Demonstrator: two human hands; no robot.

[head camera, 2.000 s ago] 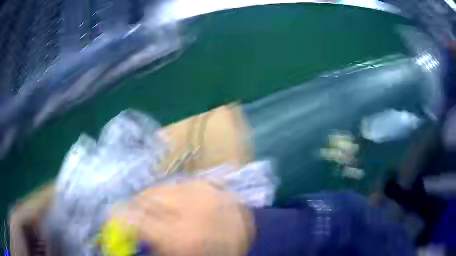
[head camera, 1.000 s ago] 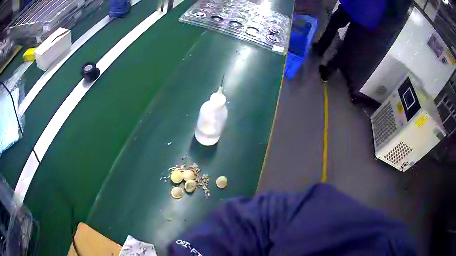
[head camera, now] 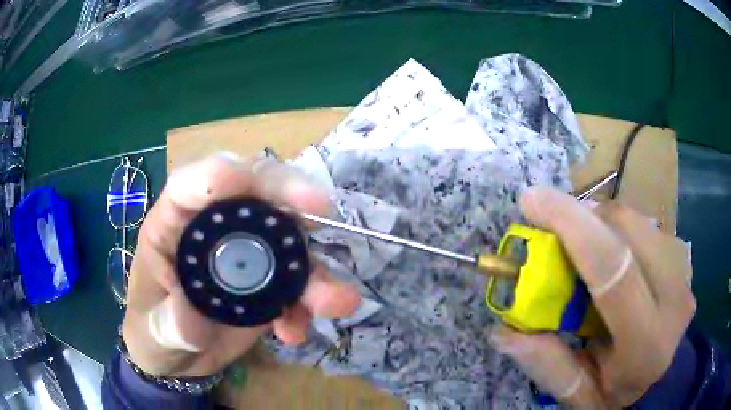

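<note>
My left hand (head camera: 176,320) holds a round black disc (head camera: 204,292) with a ring of small pale holes and a silvery-grey round centre facing the camera. My right hand (head camera: 641,280) holds a hand tool by its chunky yellow-and-blue handle (head camera: 539,280). A brass-coloured collar (head camera: 495,265) joins the handle to a long thin silver shaft (head camera: 393,238). The shaft points left, and its end is at the disc's upper right edge by my left fingers; whether it touches cannot be told. Whitish bands are on fingers of both hands.
A smudged white cloth or paper (head camera: 449,208) lies crumpled on a tan board (head camera: 240,128) on a green surface. A thin silver rod (head camera: 597,186) and dark cord (head camera: 629,152) are at right. Eyeglasses (head camera: 128,207) and a blue bin (head camera: 44,244) are left; clear plastic trays (head camera: 345,12) are behind.
The view has swung from the bench's right side, with the bottle and loose pieces, back to the cloth and board. Both hands are now in view, with the disc and tool.
</note>
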